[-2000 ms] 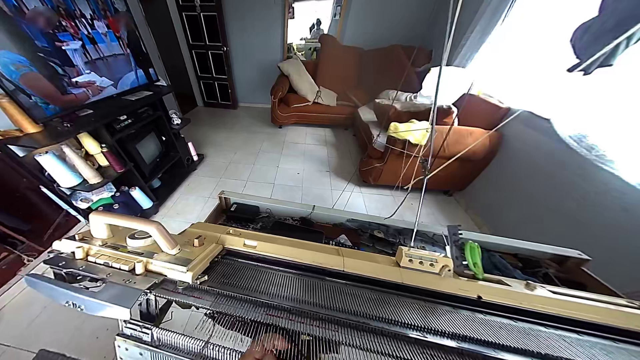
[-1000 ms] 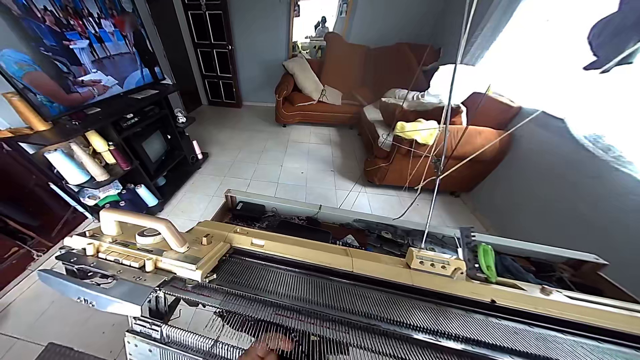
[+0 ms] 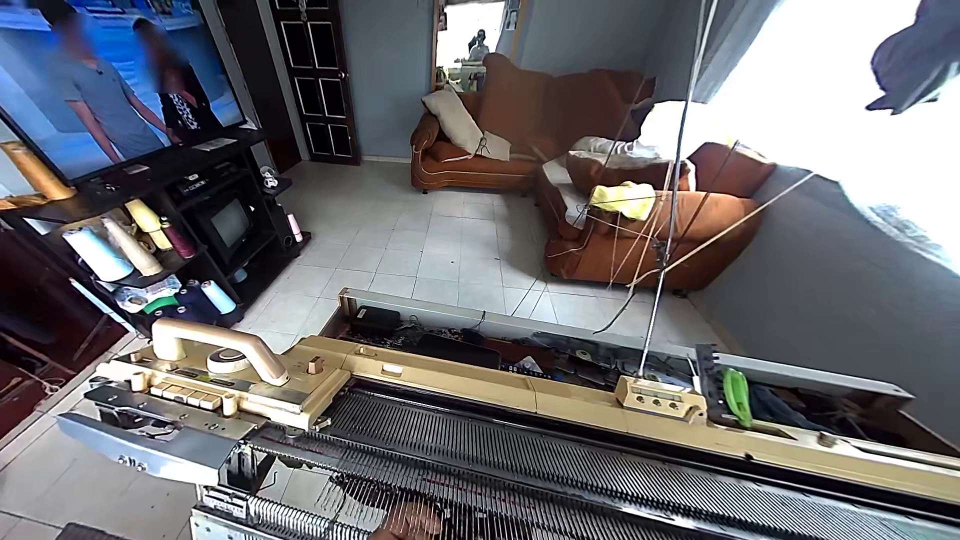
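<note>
One bare hand (image 3: 409,519) shows at the bottom edge, its fingers among the needles and thin strands between the two beds of a knitting machine; which hand it is, and what it holds, I cannot tell. Dark knitted fabric (image 3: 367,491) hangs between the beds left of the fingers. The back needle bed (image 3: 570,465) runs off to the right. At its left end sits the beige knitting carriage (image 3: 225,375) with its handle. A tension mast (image 3: 664,262) rises from a beige base (image 3: 660,401), with yarn strands around it. The other hand is not seen.
Behind the machine lies an open case (image 3: 465,341) with tools and a green object (image 3: 736,396). Yarn cones (image 3: 97,255) stand on a black shelf unit (image 3: 247,262) under a television (image 3: 120,82). Brown sofas (image 3: 480,161) stand beyond on the tiled floor.
The hand remains at the bottom edge among the needles, with no plain change in its hold. The television picture is different.
</note>
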